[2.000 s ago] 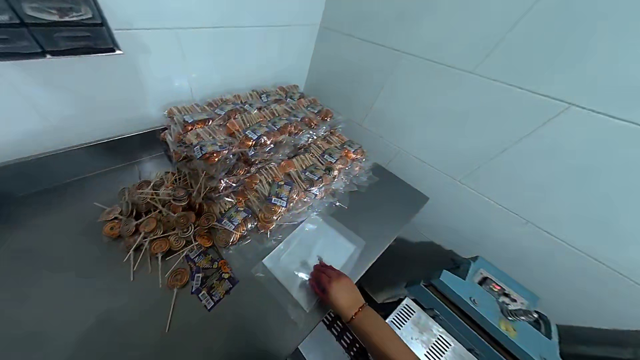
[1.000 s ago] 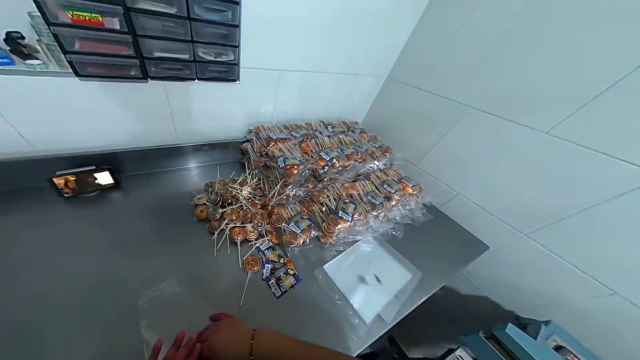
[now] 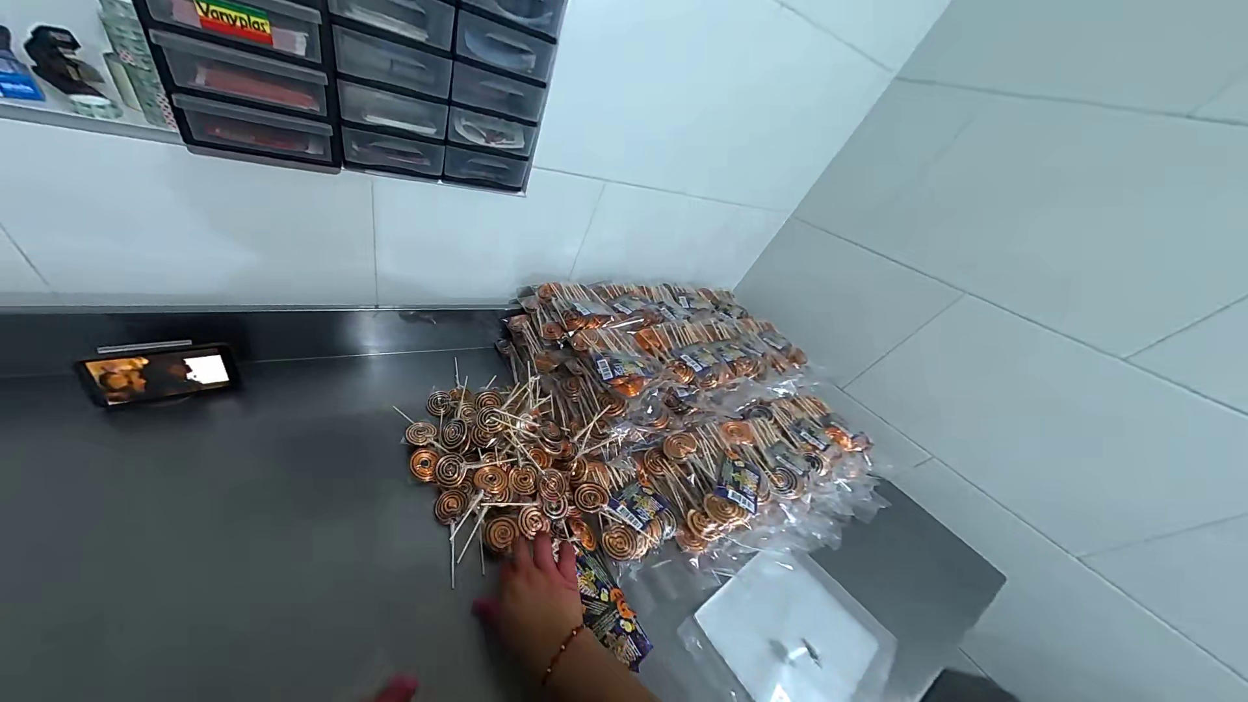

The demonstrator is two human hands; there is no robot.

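Observation:
My right hand, with a beaded bracelet at the wrist, reaches to the front edge of a pile of loose spiral lollipops on sticks. Its fingertips touch or lie just over the nearest lollipops; whether it grips one cannot be told. Beside it, partly under the wrist, lie printed cards. Of my left hand only a fingertip shows at the bottom edge. Bagged lollipops with labels are stacked to the right of the loose pile. Clear plastic bags lie at the lower right.
A steel table meets the tiled wall. A phone with a lit screen leans at the back left. Small drawer units hang above, next to a shelf with rolls and tools. A dark object stands past the table's right edge.
My right hand was at the clear bags, then at the lower left near the other hand, and is now at the loose lollipops. The view has swung left.

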